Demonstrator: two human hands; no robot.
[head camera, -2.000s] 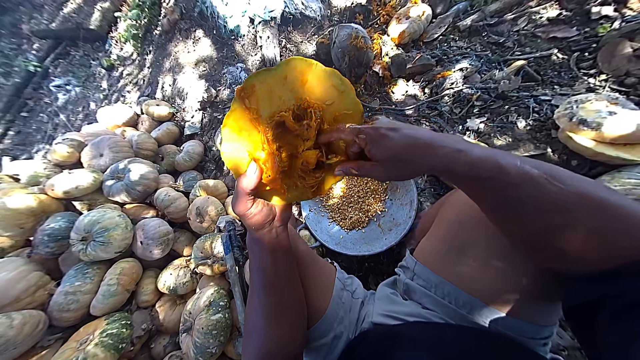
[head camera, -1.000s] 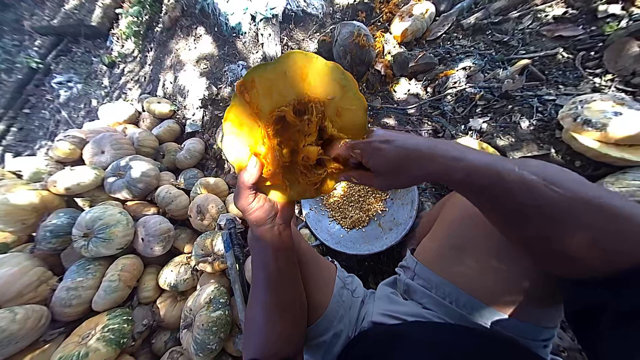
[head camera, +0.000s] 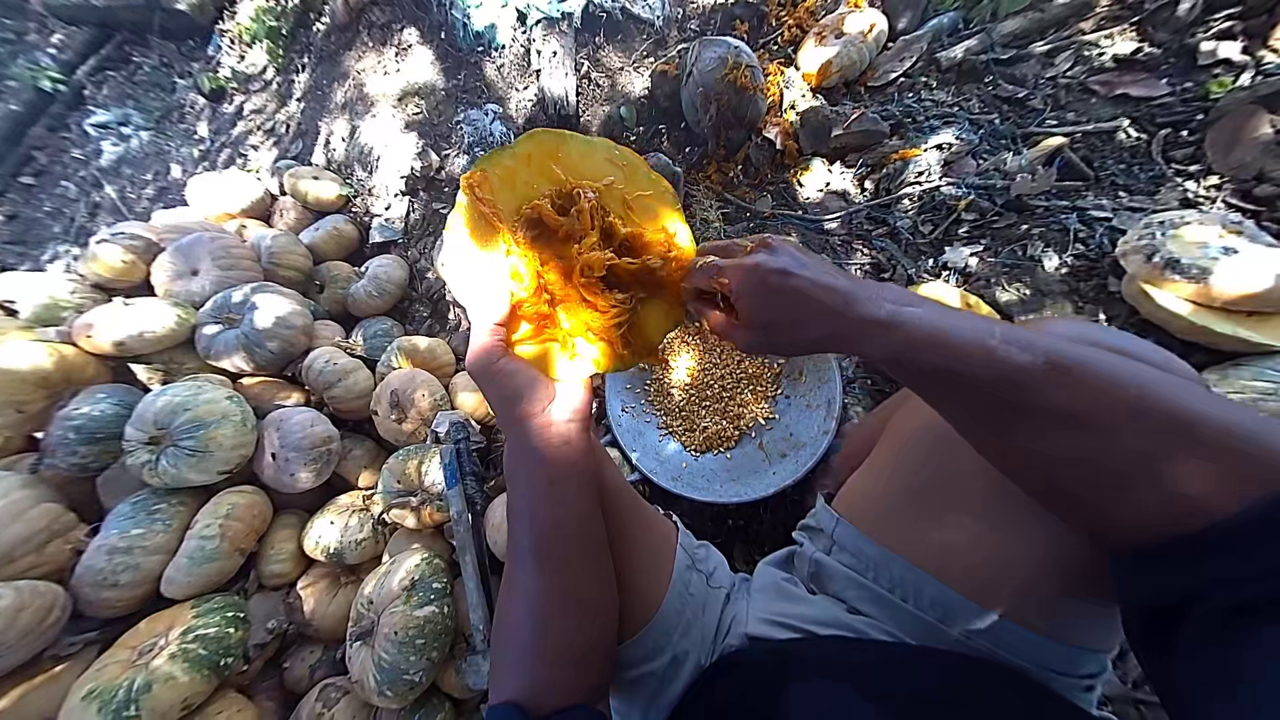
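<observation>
My left hand (head camera: 530, 385) grips the lower left edge of a halved pumpkin (head camera: 640, 205), its cut face turned toward me. Stringy orange pulp (head camera: 585, 265) fills the middle of that face. At the pumpkin's right edge is my right hand (head camera: 765, 295), fingers curled; bits of pulp show at them, but whether seeds are inside the fingers is hidden. Below both hands a round metal pan (head camera: 800, 430) bears a heap of pumpkin seeds (head camera: 715, 395).
Many whole pumpkins (head camera: 190, 435) are piled at the left, beside a long metal-bladed tool (head camera: 468, 540). Cut pumpkin pieces (head camera: 1200, 265) lie at the right. A pulp-spattered coconut-like husk (head camera: 722, 90) stands beyond, among leaves and sticks.
My right hand has moved from the pulp in the middle of the pumpkin to its right edge, above the pan. My left hand still holds the pumpkin, which is slightly turned.
</observation>
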